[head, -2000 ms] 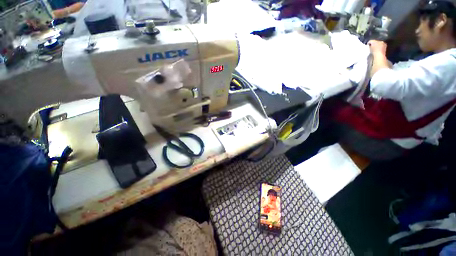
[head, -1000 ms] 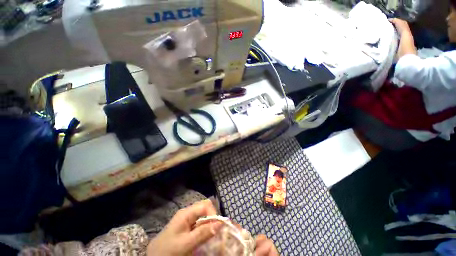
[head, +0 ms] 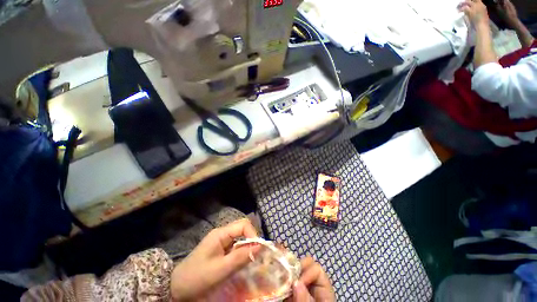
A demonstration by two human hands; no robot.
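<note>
A pomelo segment (head: 268, 272) with pink-orange flesh and a white edge is held low over the lap, near the bottom of the view. My left hand (head: 215, 262) grips it from the left, with thumb and fingers at its white upper edge. My right hand (head: 314, 282) holds its right side with the fingertips; this hand is partly cut off by the bottom edge. The lower part of the segment is blurred and runs close to the bottom edge.
A patterned seat (head: 377, 248) bears a lit smartphone (head: 327, 200). On the machine table (head: 112, 189) lie a black phone (head: 154, 144), scissors (head: 225, 131) and dark red snips (head: 265, 87) by the sewing machine (head: 235, 35). A person in a red apron (head: 447, 97) handles white cloth (head: 353, 23).
The view has tilted down, so the table and seat sit higher. Both hands with the segment came into view after the first frame and now show more fully.
</note>
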